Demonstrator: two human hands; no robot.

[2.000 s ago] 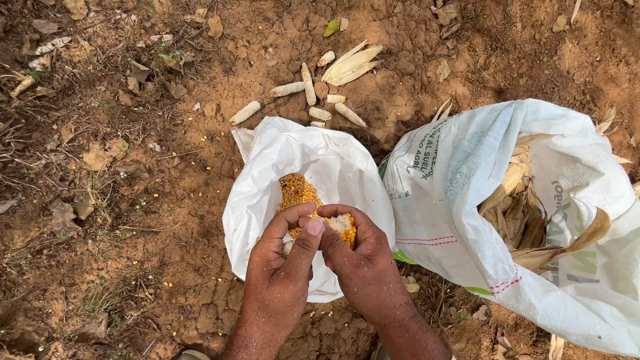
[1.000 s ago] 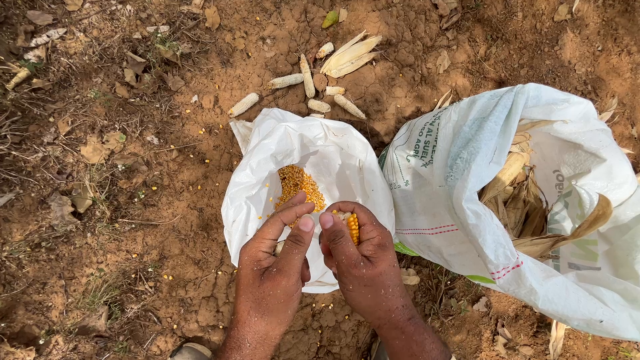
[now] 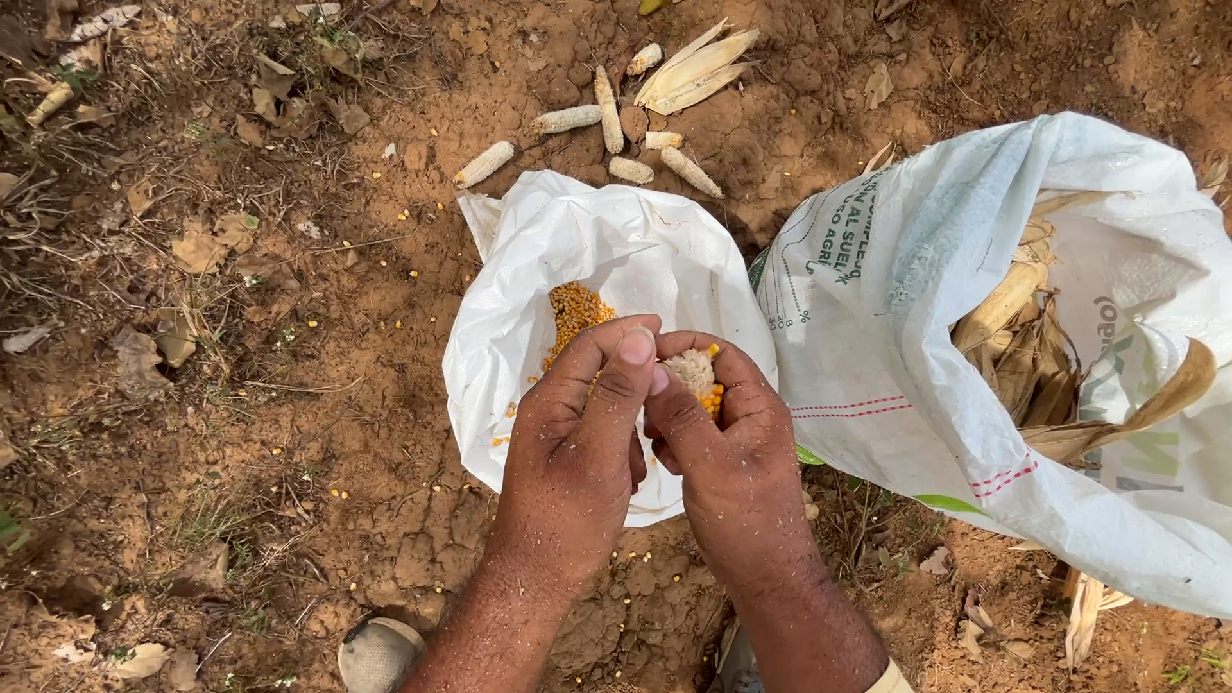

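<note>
Over a white woven sack (image 3: 693, 250) with its mouth rolled open, both hands meet at the thumbs. My right hand (image 3: 727, 452) grips a partly shelled corn cob (image 3: 691, 370), pale and bare on top with yellow kernels at its right side. My left hand (image 3: 587, 443) is beside it, thumb and forefinger pinched near the cob; whether a piece lies between its fingers is hidden. Loose yellow kernels (image 3: 576, 313) lie inside the sack, left of and beyond the hands.
Several bare corn cobs (image 3: 567, 118) and a dry husk (image 3: 701, 69) lie on the soil beyond the sack. A larger printed sack (image 3: 866, 327) at the right holds dry husks (image 3: 1035, 356). A shoe (image 3: 379, 654) shows at the bottom edge. Stray kernels and dry leaves dot the ground.
Two seconds ago both hands were on the cob, with more yellow showing; now the right hand holds it and its top shows pale. The thumbs have come together.
</note>
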